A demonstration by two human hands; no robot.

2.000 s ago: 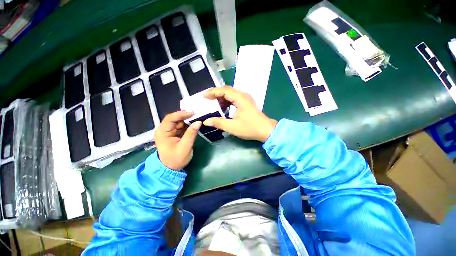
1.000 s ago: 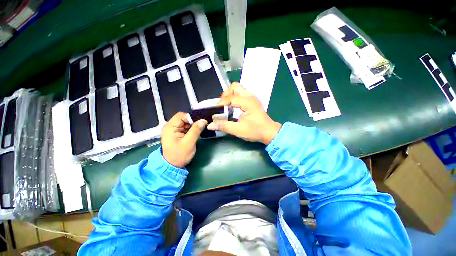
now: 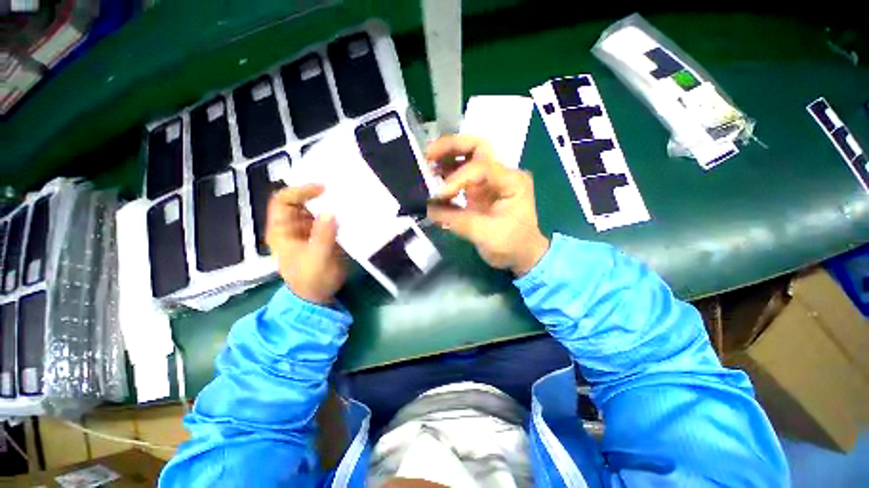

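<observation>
My left hand (image 3: 310, 243) grips a white backing sheet (image 3: 354, 195) by its left edge. The sheet is tilted over the lower right of the tray (image 3: 224, 286); black shapes (image 3: 393, 255) show at its near end. My right hand (image 3: 495, 205) is just right of the sheet, thumb and fingers bent close together; a blurred dark edge shows at the fingertips, and I cannot tell whether they hold a piece. The tray holds two rows of black phone cases (image 3: 219, 219). The sheet partly hides several of the near-row cases.
A blank white sheet (image 3: 497, 129) lies by the pale metal post (image 3: 443, 62). Sticker sheets (image 3: 596, 157), a clear bag (image 3: 681, 91) and a narrow sticker strip (image 3: 840, 138) lie to the right. Plastic-wrapped stacked trays (image 3: 76, 295) are at far left. A carton (image 3: 810, 353) is below the bench.
My hands have moved apart. The white sheet, earlier bent between both hands, is now spread out in my left hand. My right hand has moved a little right.
</observation>
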